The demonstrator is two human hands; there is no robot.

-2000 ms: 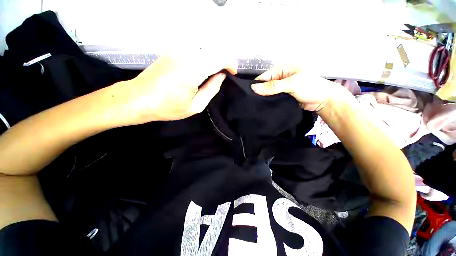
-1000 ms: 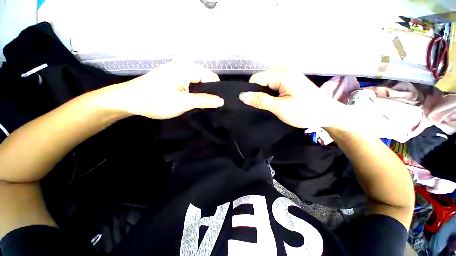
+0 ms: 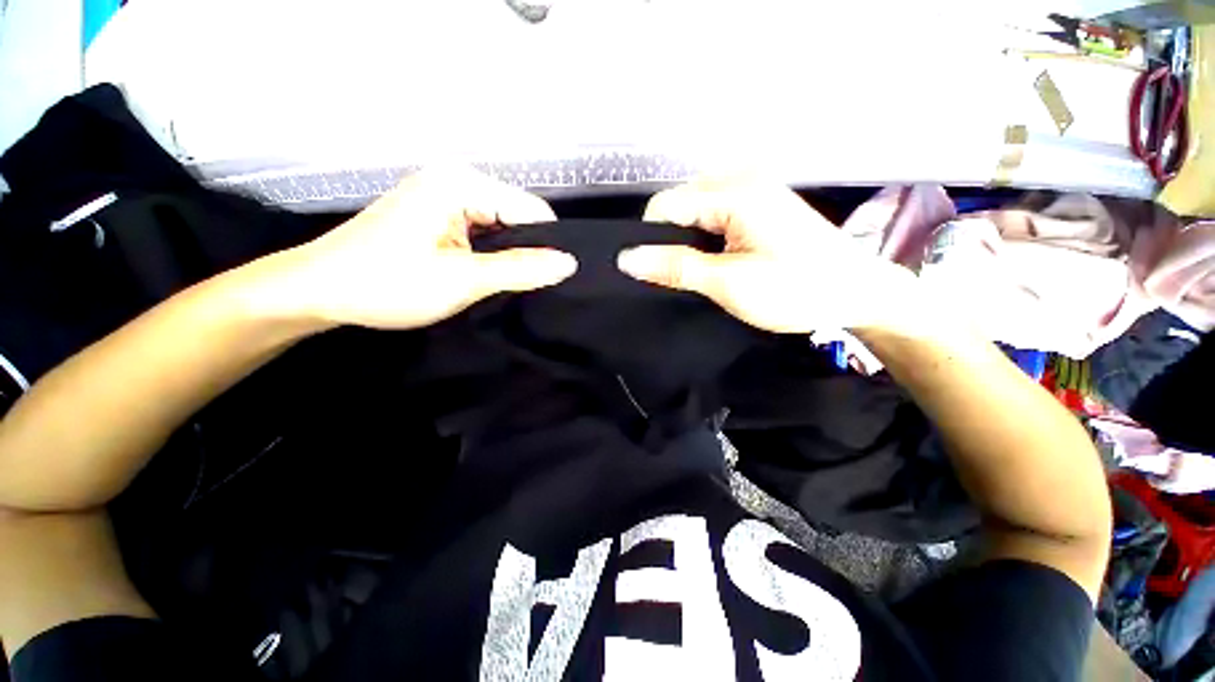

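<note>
A black garment (image 3: 600, 333) lies over my lap and rises to the edge of the white table. My left hand (image 3: 413, 253) and my right hand (image 3: 760, 253) both pinch its upper edge between thumb and fingers, with the thumbs on the near side and a short gap between the thumb tips. The held edge looks like a folded band. A thin pale line shows on the cloth below the hands. The garment is hard to tell from my black shirt with white lettering.
The white table (image 3: 533, 107) has a ruler strip (image 3: 573, 171) along its near edge. Red-handled scissors (image 3: 1157, 127) lie at its right end. A black heap (image 3: 120, 213) with a white loop is at left. Pale pink cloth (image 3: 1039, 267) and other garments are at right.
My hands first worked with the cloth bunched up; now both hold its edge level, thumbs facing each other. The folded flap with the pale seam has dropped from view. The table appears slightly higher.
</note>
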